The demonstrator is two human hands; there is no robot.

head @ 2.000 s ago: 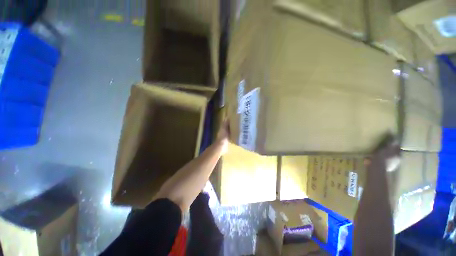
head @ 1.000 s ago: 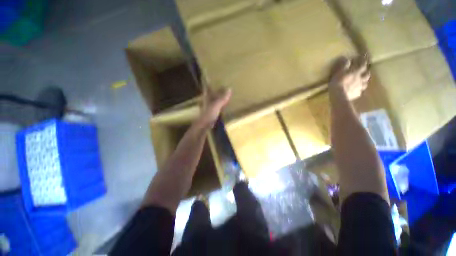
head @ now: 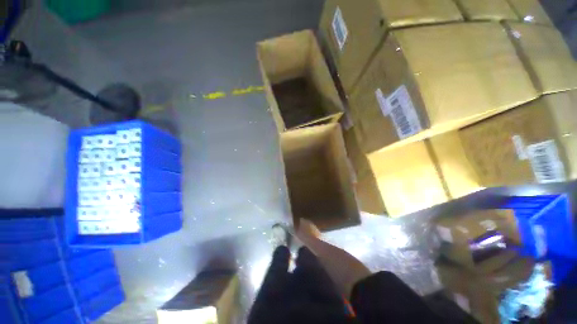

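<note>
My right hand (head: 309, 233) is at the near left corner of an open, empty shipping carton (head: 321, 177) on the floor. The hand is small and blurred, and its fingers cannot be made out. The forearm comes in from the lower right. A second open, empty carton (head: 297, 82) stands directly beyond the first, touching it. My left hand is not in view.
Closed cartons (head: 465, 69) with barcode labels are stacked at the right. A blue crate (head: 161, 183) of small white boxes is at the left, with blue crates (head: 95, 278) below. Another carton (head: 218, 291) stands bottom centre; an opened carton (head: 462, 234) and blue bin (head: 560, 221) lie lower right.
Both hands have left the upper closed carton on the stack. My right hand is now at the near open carton, and my left hand is out of view. The view has swung left.
</note>
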